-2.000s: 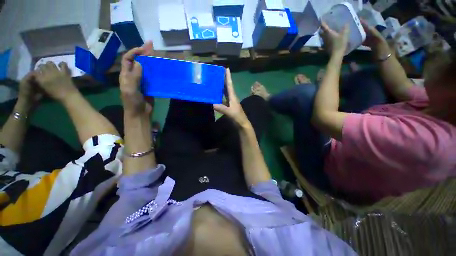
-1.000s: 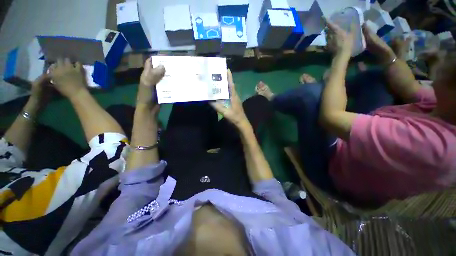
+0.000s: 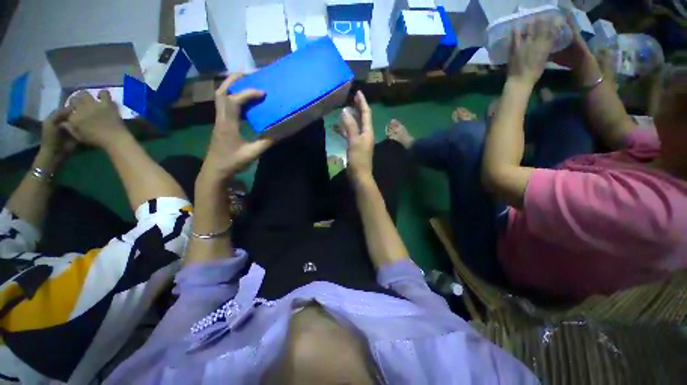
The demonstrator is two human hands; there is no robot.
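Note:
A closed retail box (image 3: 300, 81) is held in the air above my lap. Its large bright blue face points up and it is tilted, with the right end higher. A darker, shaded long side shows below. My left hand (image 3: 235, 134) grips the box's left end, thumb on the blue face and fingers at its edge. My right hand (image 3: 357, 134) is near the box's right end with fingers apart, and a small gap shows between hand and box.
Several blue and white boxes (image 3: 418, 37) stand along the edge of the white-topped surface (image 3: 98, 16). A neighbour on the left has both hands in an open box (image 3: 90, 60). A neighbour on the right holds a translucent tray (image 3: 497, 37). Flattened cardboard (image 3: 557, 346) lies lower right.
The box has turned from its blue face to a white printed face, then to blue again, now tilted. My right hand has come off its end. The right neighbour's tray has turned.

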